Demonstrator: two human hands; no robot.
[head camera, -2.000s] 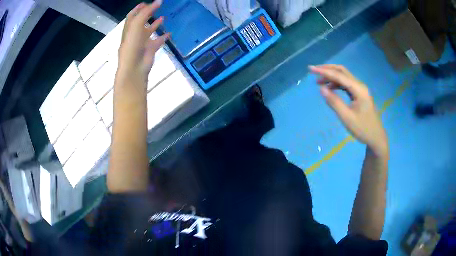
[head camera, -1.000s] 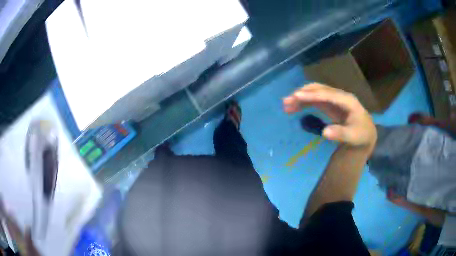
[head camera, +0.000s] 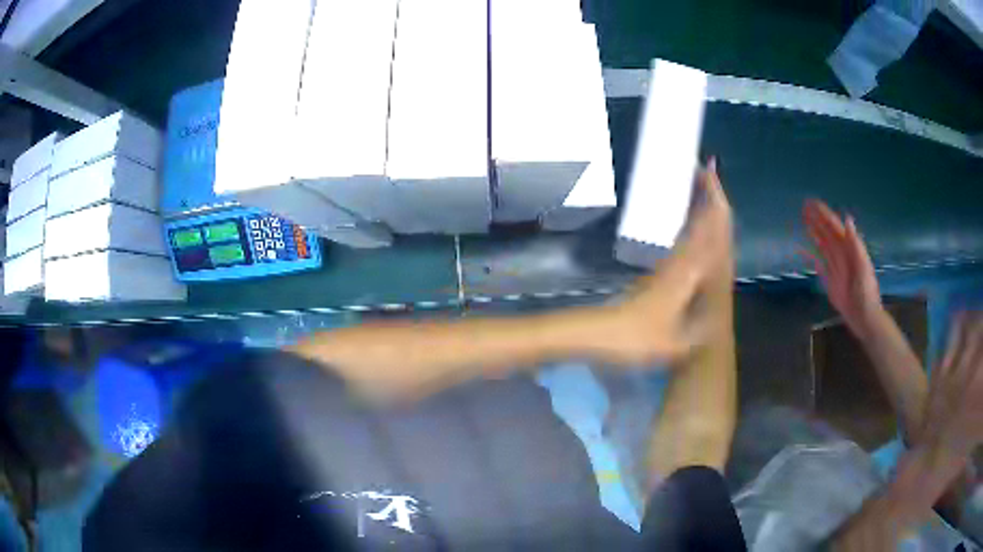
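Note:
A white oblong carton (head camera: 665, 151) stands on the green bench, right of centre. My right hand (head camera: 706, 232) is at its right side, fingers stretched upward; whether it grips the carton is unclear. My left hand (head camera: 655, 307) reaches across from the left, blurred and overlapping my right hand and wrist just below the carton; its fingers cannot be made out. A row of several white cartons (head camera: 431, 108) stands side by side left of this carton. The blue digital scale (head camera: 194, 140), with lit green displays, is partly hidden behind the row's left end.
More white cartons (head camera: 108, 232) are stacked at the far left. Another person's hands (head camera: 846, 264) reach in from the right, near the bench edge. A pale rail (head camera: 798, 95) runs behind the bench. A brown carton (head camera: 868, 350) and a blue stool or crate (head camera: 132, 399) are below.
The view has swung to the right along the bench. My left hand, out of view one second ago, now crosses to my right hand, which is beside a white carton. Another person's hands have come into view.

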